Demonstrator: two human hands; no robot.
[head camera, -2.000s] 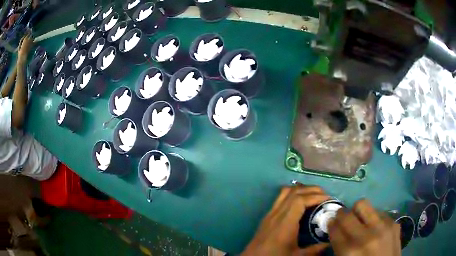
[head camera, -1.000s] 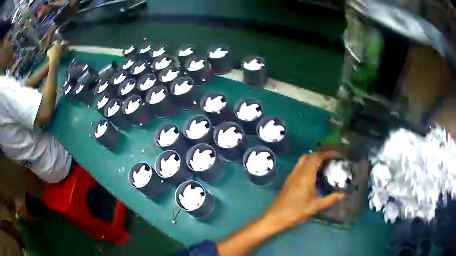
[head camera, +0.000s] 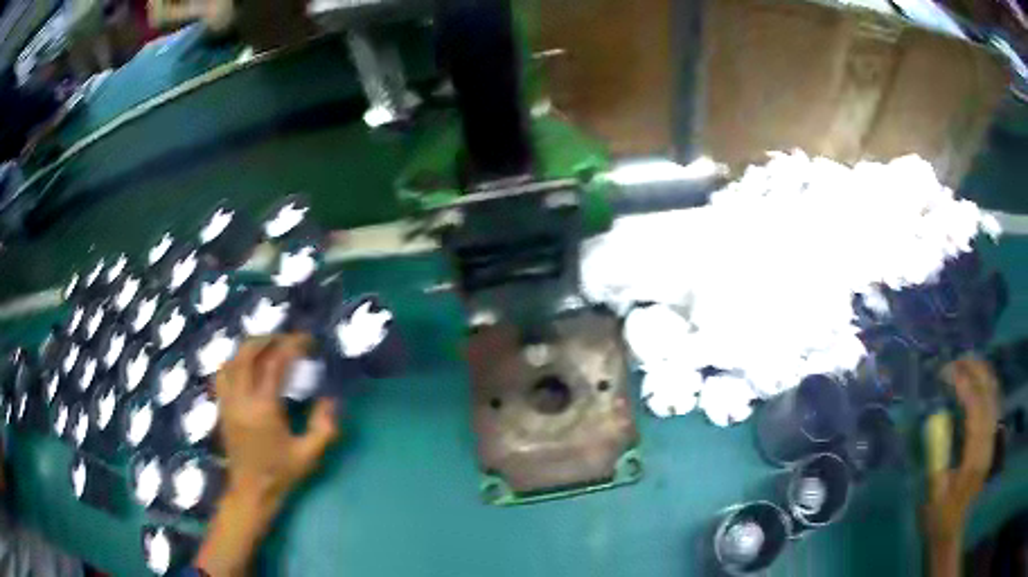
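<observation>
My left hand (head camera: 265, 423) is around a dark cup with a white impeller (head camera: 303, 379), at the right side of the rows of filled cups (head camera: 171, 381). My right hand (head camera: 965, 434) is at the far right among dark housings, with yellowish covering on a finger. It is blurred, and whether it grips a housing cannot be told. Empty housings (head camera: 750, 539) with pale metallic centres stand at the lower right. The press base plate (head camera: 552, 411) lies between my hands with nothing on it.
The green press with its dark head (head camera: 513, 248) stands at the centre back. A large pile of white impellers (head camera: 778, 282) lies right of it, with cardboard (head camera: 778, 90) behind. A silvery shaft (head camera: 659, 171) sticks out right of the press head.
The view has swung right. My left hand has moved with a filled cup from the press plate to the rows at left. My right hand now shows among the housings at far right.
</observation>
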